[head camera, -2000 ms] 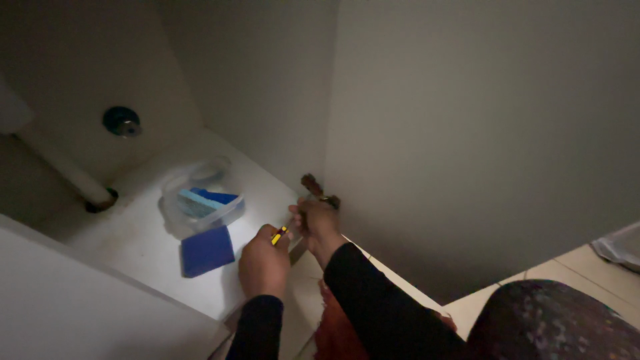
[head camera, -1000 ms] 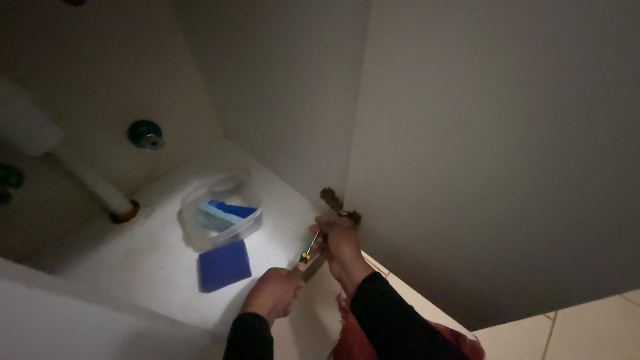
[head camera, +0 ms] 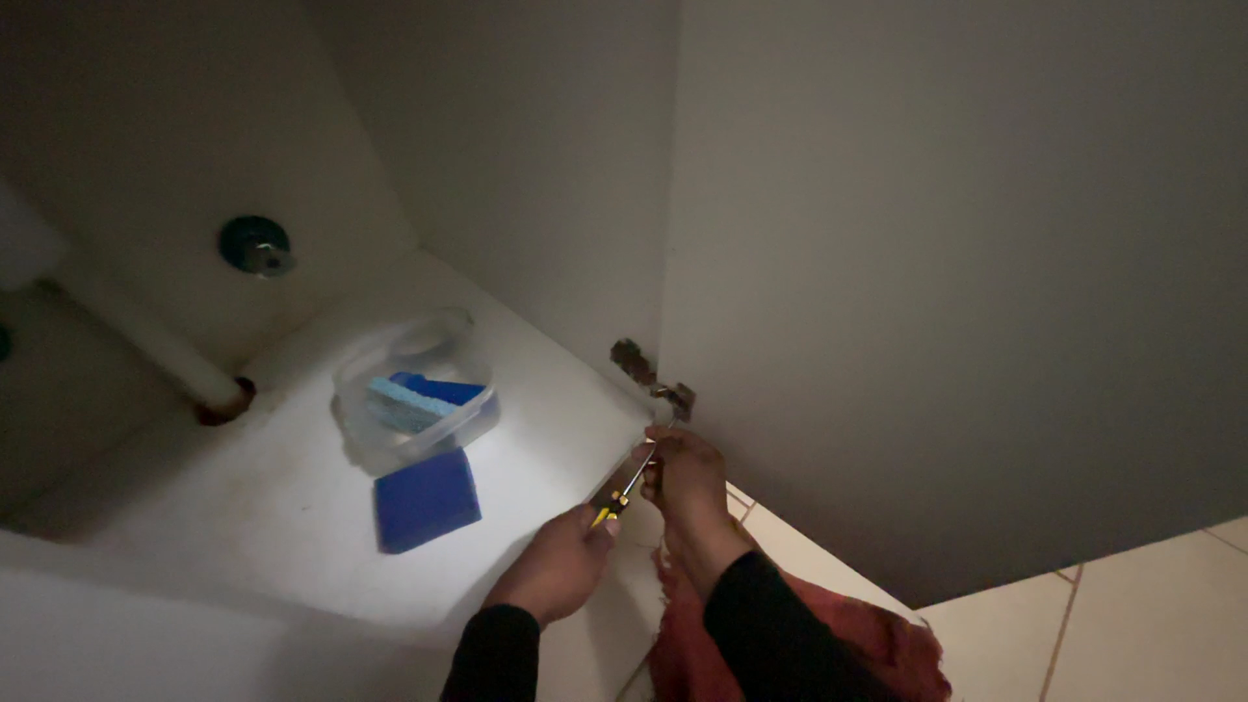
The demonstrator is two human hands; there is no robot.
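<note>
My left hand (head camera: 561,561) grips the yellow and black handle of a screwdriver (head camera: 611,507). Its thin metal shaft slants up toward a rusty cabinet hinge (head camera: 673,398), which joins the side wall to the open cabinet door (head camera: 877,292). At the shaft's upper part, just below the hinge, are the fingers of my right hand (head camera: 687,478); they appear to pinch the shaft near its tip. The tip itself is hard to make out against the hinge.
On the white cabinet floor (head camera: 244,517) stand a clear plastic tub (head camera: 478,424) with blue items and, beside it, a blue sponge (head camera: 427,500). A pipe (head camera: 146,327) and a valve (head camera: 255,246) are at the left. Red cloth (head camera: 692,624) lies below my right arm.
The screwdriver's metal shaft now shows between my hands; two seconds ago only its handle showed. My left hand sits lower, farther from the hinge. The view has shifted somewhat.
</note>
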